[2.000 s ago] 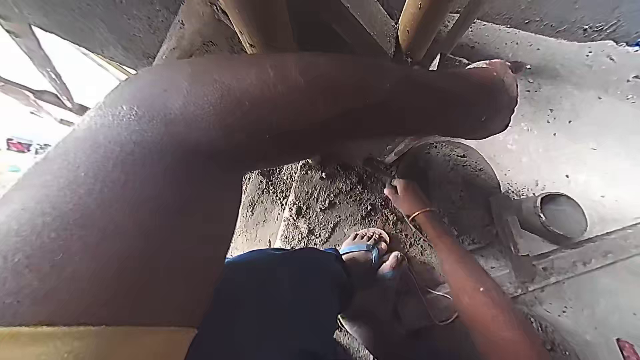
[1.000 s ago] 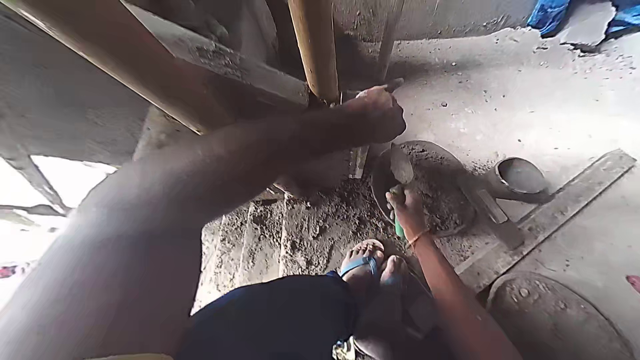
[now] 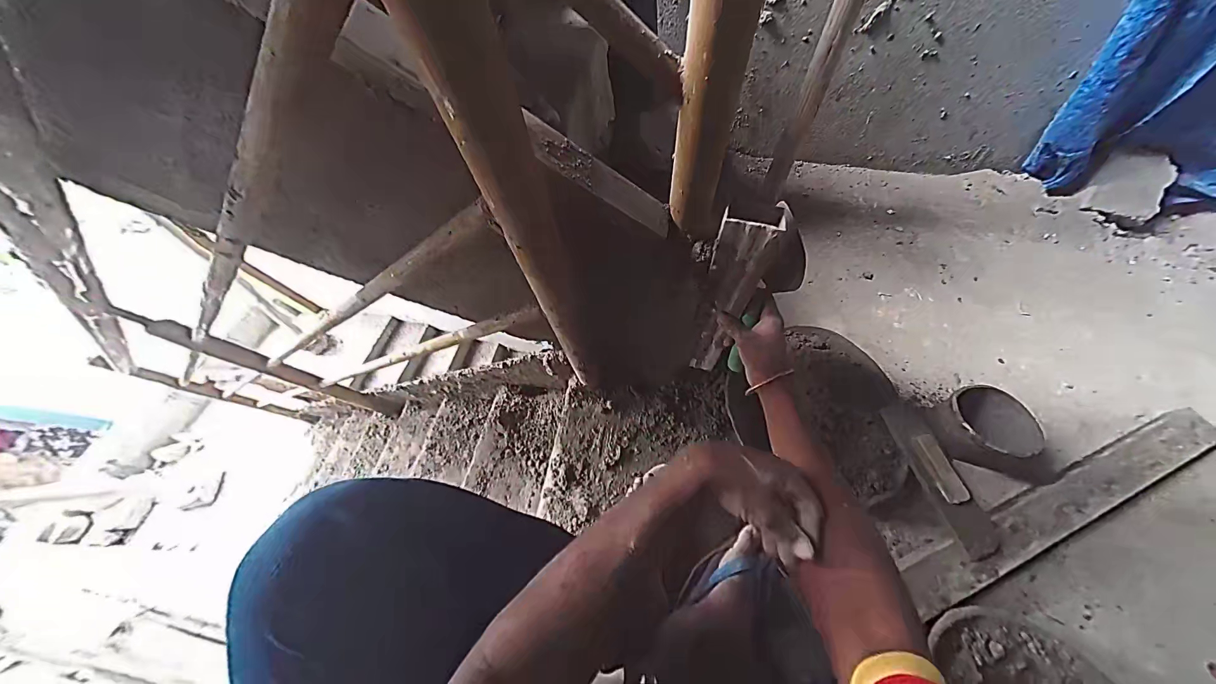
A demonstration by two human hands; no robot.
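My right hand, wearing a thin orange band at the wrist, grips the green handle of a trowel. It is beside a short, mortar-stained board at the foot of the bamboo post. The trowel's blade cannot be made out clearly. Below the hand and partly behind the forearm lies a round pan of mortar. My left hand hangs over my right forearm with loosely bent fingers and nothing visible in it; whether it touches the forearm is unclear.
Bamboo poles slant across the upper left. Mortar-littered steps descend to the left. On the right are a round container, a wooden float, a long straight board and another pan. Blue sheeting lies by the wall.
My left hand has come back from beside the bamboo post to above my right forearm. My right hand, with the trowel, has moved from over the pan to the short board. The view has shifted.
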